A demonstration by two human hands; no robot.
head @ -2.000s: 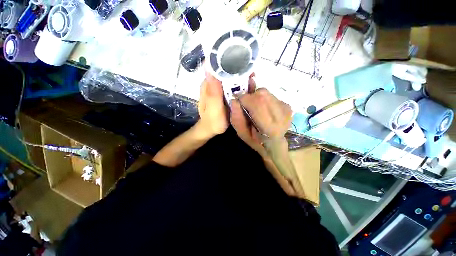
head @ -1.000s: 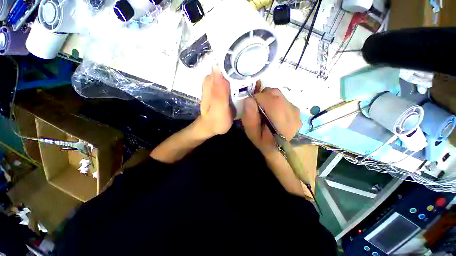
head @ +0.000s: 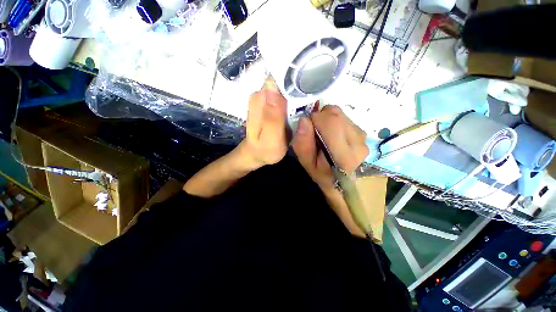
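A white handheld fan body (head: 316, 66) is held over the bench, its round ringed head up and its handle down between my hands. My left hand (head: 266, 125) grips it at the left side of the handle. My right hand (head: 334, 139) holds a thin metallic tool, which looks like tweezers (head: 325, 145), its upper end at the handle near a small dark opening (head: 300, 109). My fingers hide much of the handle. The tool's exact tip is too small to tell.
Clear plastic film (head: 164, 113) hangs at the bench edge. Small dark panels (head: 344, 15) lie at the back. Grey (head: 484, 137) and blue (head: 536, 146) fan bodies lie at the right. An open carton (head: 85, 207) is lower left. A black sleeve-like shape (head: 512, 30) reaches in at upper right.
The fan body has moved right and its head has tilted. The tool in my right hand shows more of its length. The black shape has entered at upper right and shifted slightly upward.
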